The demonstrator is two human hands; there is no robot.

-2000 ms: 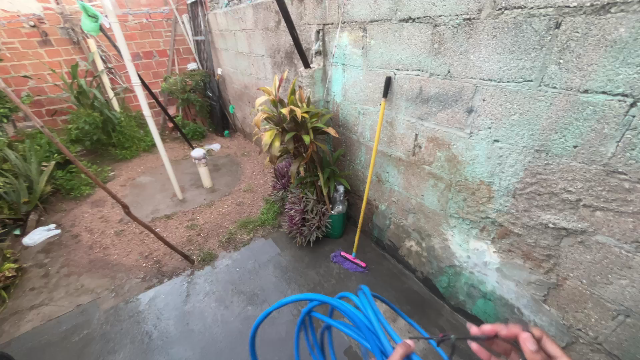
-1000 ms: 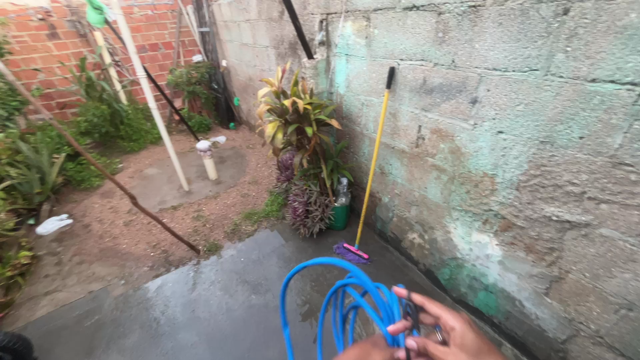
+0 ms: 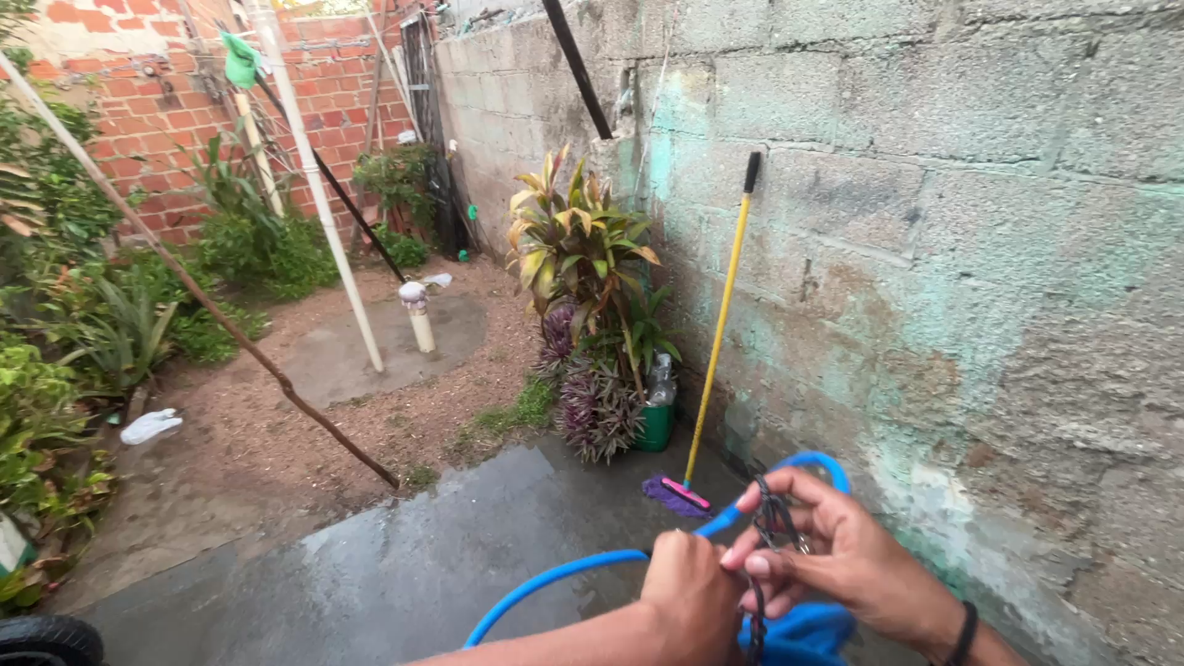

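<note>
A blue hose (image 3: 566, 568) arcs up from the bottom of the head view, passes behind both hands and loops above the right one, with more of it blurred below. My left hand (image 3: 692, 585) is closed near the hose, its fingers mostly turned away; a dark cord hangs beside it. My right hand (image 3: 814, 546) touches it and pinches a dark, looped cord (image 3: 775, 514) between thumb and fingers. A dark band circles the right wrist. What exactly lies inside my left hand is hidden.
A yellow-handled broom (image 3: 723, 324) with purple bristles leans on the block wall (image 3: 990, 231). Left of it stand leafy plants (image 3: 592, 277) and a green container (image 3: 655, 427). A wooden pole (image 3: 227, 324) slants across the left; a black tyre (image 3: 48, 640) shows at bottom left.
Both hands have come further up into view, now together around the dark cord. The blue hose coils, earlier spread left of the hands, are now mostly behind and below them.
</note>
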